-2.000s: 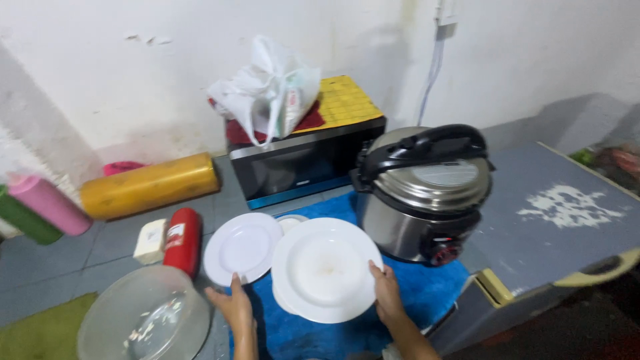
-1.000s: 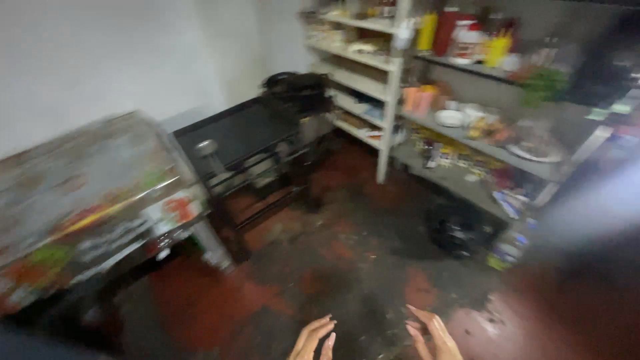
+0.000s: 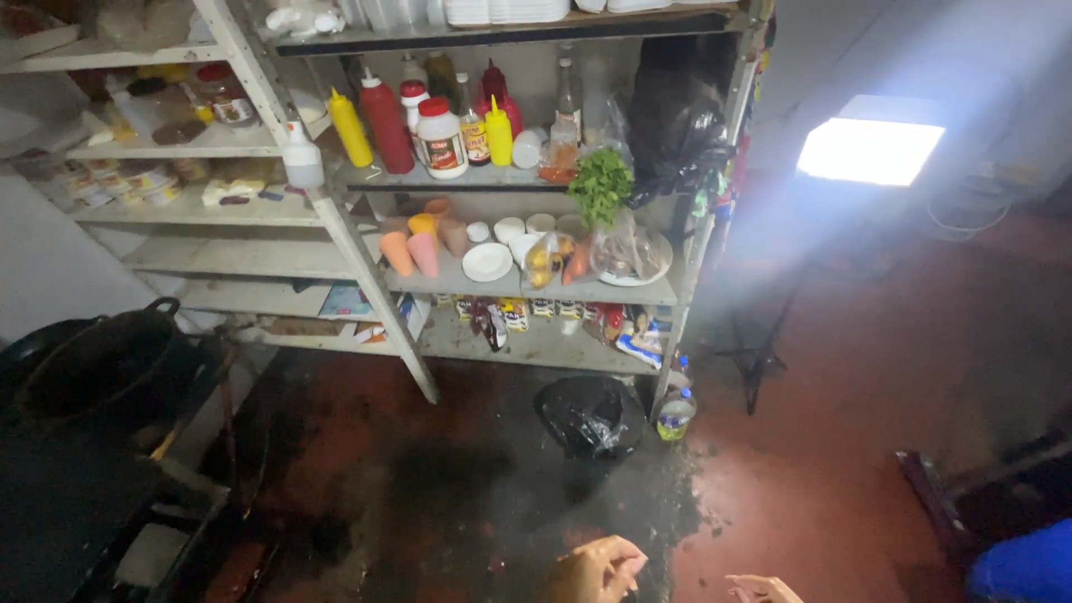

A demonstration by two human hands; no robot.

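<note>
Both of my hands hang over the floor at the bottom of the head view. My left hand [image 3: 599, 569] holds nothing, its fingers bent and partly apart. To its right is my right hand [image 3: 760, 589], cut off by the lower edge; only some fingers show, and its grip cannot be made out. A black plastic bag [image 3: 590, 414] lies on the floor beyond them. Farther off, a metal shelf unit holds a white plate [image 3: 487, 262], plastic cups [image 3: 424, 254], yellow squeeze bottles [image 3: 349, 130], a jar with a red lid [image 3: 441, 138] and a bunch of green herbs [image 3: 601, 186].
A dark stove or table with a large blackened pan [image 3: 100, 364] stands at the left. Bottles [image 3: 675, 416] stand on the floor by the shelf's right post. A bright lamp [image 3: 875, 151] on a stand is at the right, and something blue [image 3: 1026, 565] at the lower right.
Two seconds ago my hands were at white plates beside a pressure cooker; those are out of view. The view has swung far round to the shelves, which now look nearer than one second ago.
</note>
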